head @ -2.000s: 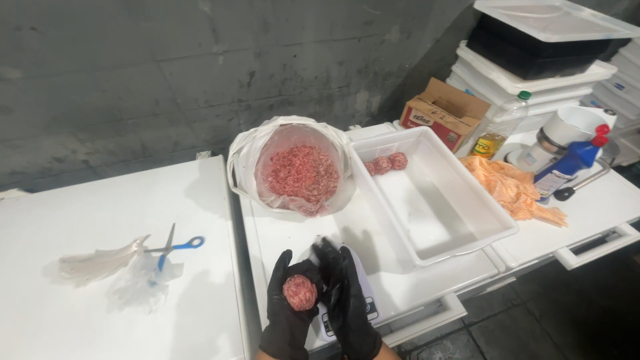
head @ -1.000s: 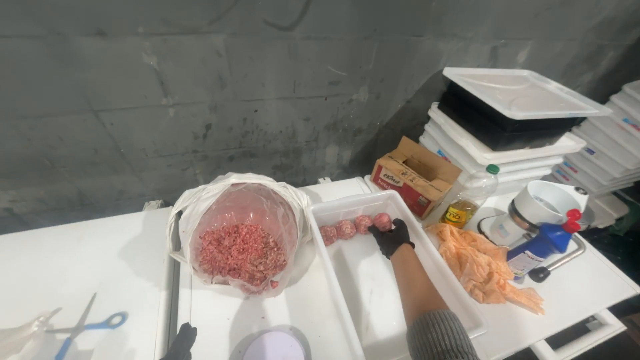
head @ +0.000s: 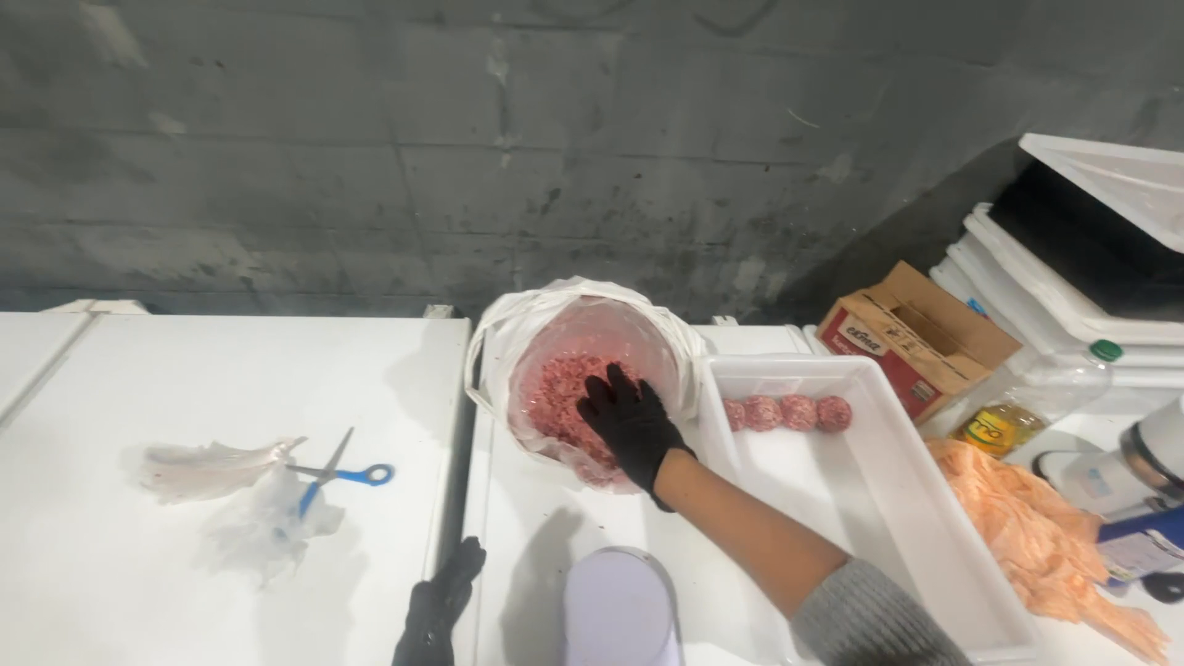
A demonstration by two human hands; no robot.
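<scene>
My right hand, in a black glove, reaches over the ground meat in a bag-lined round container, its fingers spread on or just above the meat. My left hand, also gloved in black, is low at the bottom edge, left of a pale lilac kitchen scale; nothing shows in it. Several meatballs stand in a row at the far end of the white plastic tray, right of the container.
Blue-handled scissors and crumpled clear plastic lie on the left surface. Right of the tray are an open cardboard box, an oil bottle, an orange plastic bag, a blue bottle and stacked white trays.
Two seconds ago my hands held a meatball over the scale. One second ago my right hand was at the meatballs in the tray; now it is at the meat container. The tray's row has grown.
</scene>
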